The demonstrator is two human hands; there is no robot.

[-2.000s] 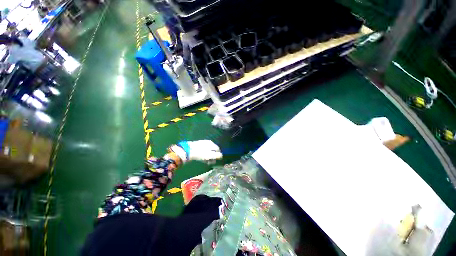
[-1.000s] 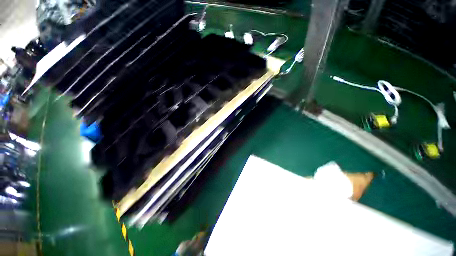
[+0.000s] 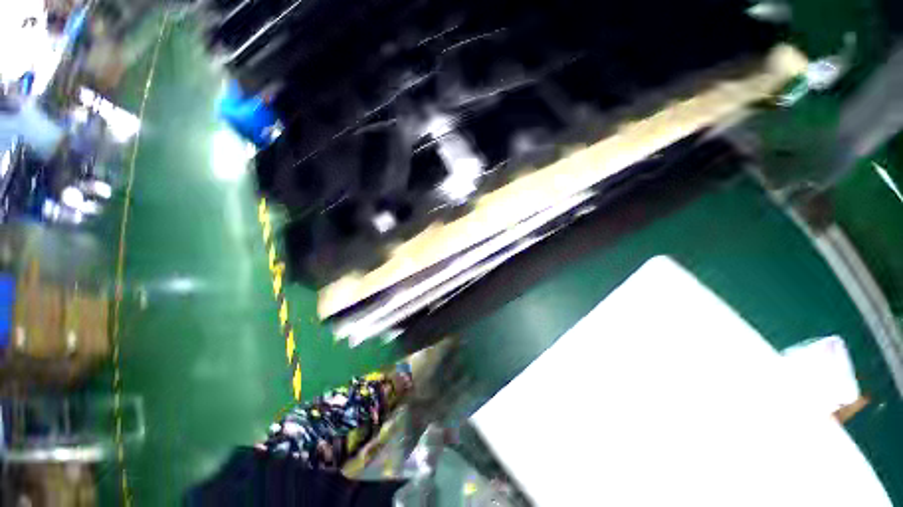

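Note:
The white work sheet (image 3: 683,396) lies on the green bench top at the lower right, with no part on it. Black trays (image 3: 396,129), blurred, fill the upper middle over a pale tan board edge (image 3: 554,183). Small white shapes (image 3: 460,178) show among the trays; I cannot tell what they are. My left forearm in a flowered sleeve (image 3: 332,421) comes up from the bottom. Past its cuff there is only a blurred tan-brown patch (image 3: 431,358), so my left hand cannot be made out. My right hand is out of the picture.
A small white block (image 3: 824,371) and tan scrap (image 3: 852,408) sit at the sheet's right edge. A metal rail (image 3: 856,272) curves along the right. Green floor with yellow-black tape (image 3: 282,312), a blue object (image 3: 248,114) and cartons (image 3: 59,307) are at left.
The view swung right, then back left. My white-gloved left hand, seen clearly two seconds ago, is not distinguishable now. White shapes now show among the trays. The yellow-block boards have left the view.

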